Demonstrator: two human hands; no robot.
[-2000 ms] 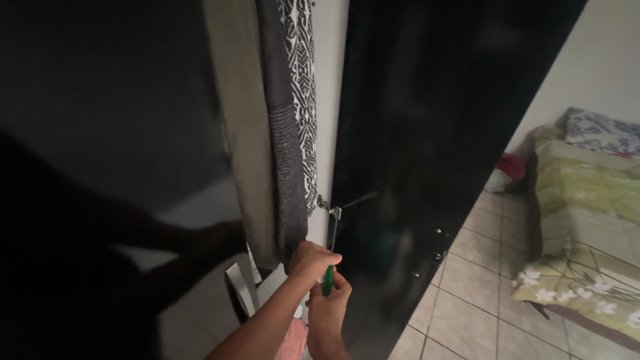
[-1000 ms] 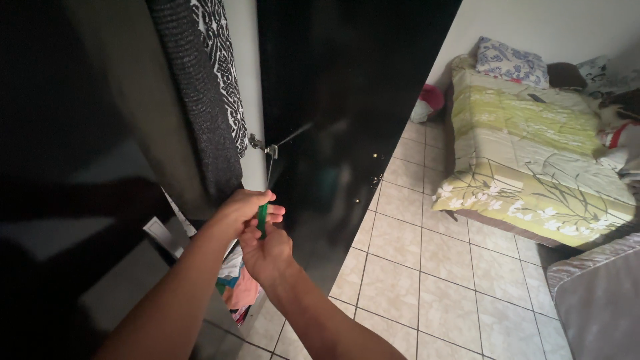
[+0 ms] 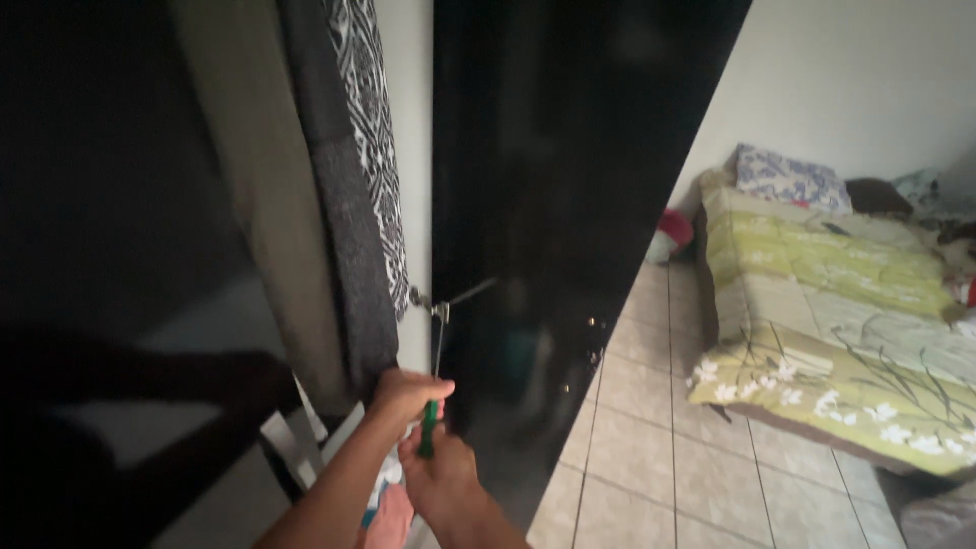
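Observation:
A screwdriver with a green handle (image 3: 428, 431) points upward, its thin metal shaft reaching a small metal hinge (image 3: 440, 310) at the edge of a glossy black cabinet door (image 3: 549, 191). My right hand (image 3: 442, 465) is closed around the handle from below. My left hand (image 3: 408, 393) is at the top of the handle, near the base of the shaft, with its fingers partly curled; whether it grips the tool is hard to tell. The hinge joins the door to a pale cabinet panel (image 3: 415, 191).
Dark and black-and-white patterned clothes (image 3: 374, 152) hang just left of the panel. Another glossy black surface (image 3: 99, 191) fills the left side. Folded cloth (image 3: 389, 515) lies below my hands. A bed with a floral cover (image 3: 823, 305) stands at the right on a tiled floor (image 3: 633, 457).
The view has shifted between frames. Both hands stay at the green handle, and the screwdriver remains at the hinge.

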